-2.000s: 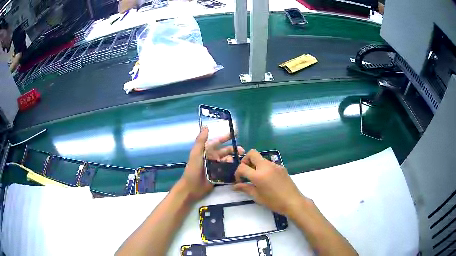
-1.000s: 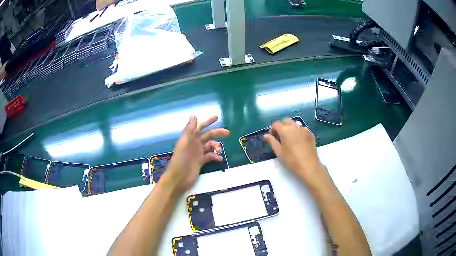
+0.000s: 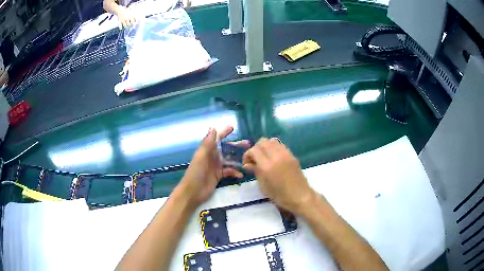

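Observation:
My left hand (image 3: 201,166) holds a dark phone middle frame (image 3: 232,152) by its lower end, raised over the green conveyor belt. The held frame is blurred and tilted upright. My right hand (image 3: 278,172) has its fingers at the held frame's lower right edge; the fingertips are partly hidden. A middle frame with yellow-orange edging (image 3: 215,226) lies on the white foam sheet (image 3: 366,211) below my hands, its right end partly under my right hand. Another frame (image 3: 199,261) lies nearer me, cut off by the bottom edge.
More middle frames (image 3: 142,188) line the near edge of the green belt (image 3: 318,137) at left. Another (image 3: 395,100) lies far right by the machine housing (image 3: 456,143). Beyond are a grey post (image 3: 253,37), a plastic bag (image 3: 164,58), a yellow packet (image 3: 300,50) and a person's hand (image 3: 124,16).
My left hand was open and empty; it now holds a frame. My right hand has moved left from the frame on the belt. The row of frames at left has shifted left.

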